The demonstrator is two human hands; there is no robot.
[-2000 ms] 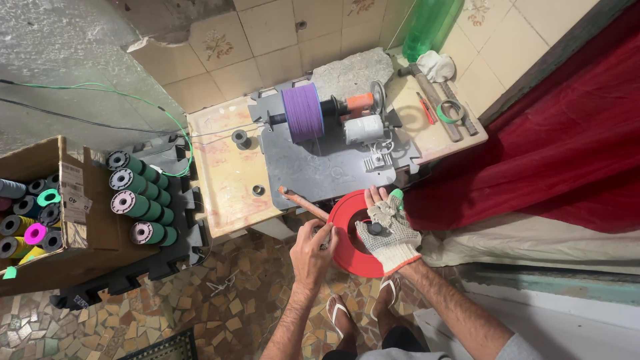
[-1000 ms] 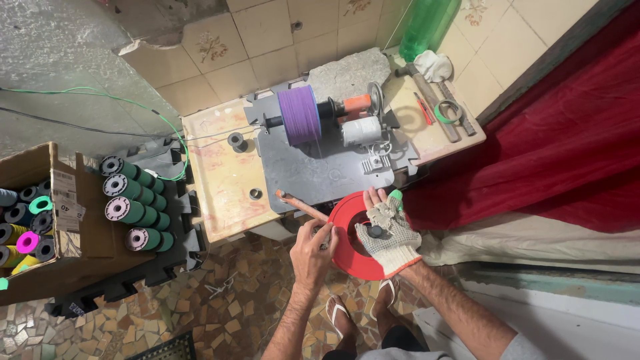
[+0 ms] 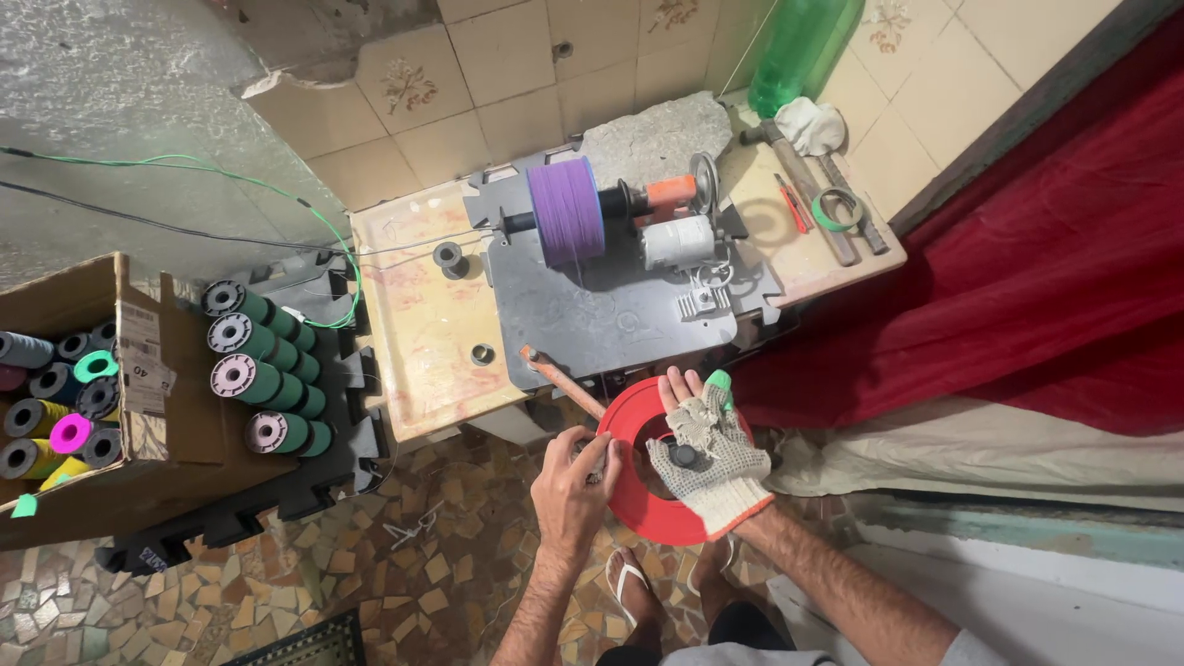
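Note:
My bare left hand [image 3: 573, 481] is at the left edge of a large red spool [image 3: 657, 523], its fingers curled by the rim; whether it pinches something is unclear. My right hand [image 3: 712, 453], in a knit work glove with a green-wrapped fingertip, lies palm up over the spool's right side, beside a dark hub knob [image 3: 683, 454]. A rusty metal arm [image 3: 564, 381] runs from the grey plate [image 3: 592, 324] toward the spool. On the plate, a spool of purple line [image 3: 566, 211] sits on a black shaft beside a white motor [image 3: 678, 242] and a pulley wheel [image 3: 705, 183].
Left on the table [image 3: 421, 388] are a small black spool [image 3: 450, 260] and a ring [image 3: 482, 354]. A hammer [image 3: 809, 190], red cutter [image 3: 794, 203] and green tape roll [image 3: 836, 209] lie right. Green spools [image 3: 268, 379] and a cardboard box [image 3: 199, 435] stand left; a red curtain [image 3: 999, 259] hangs right.

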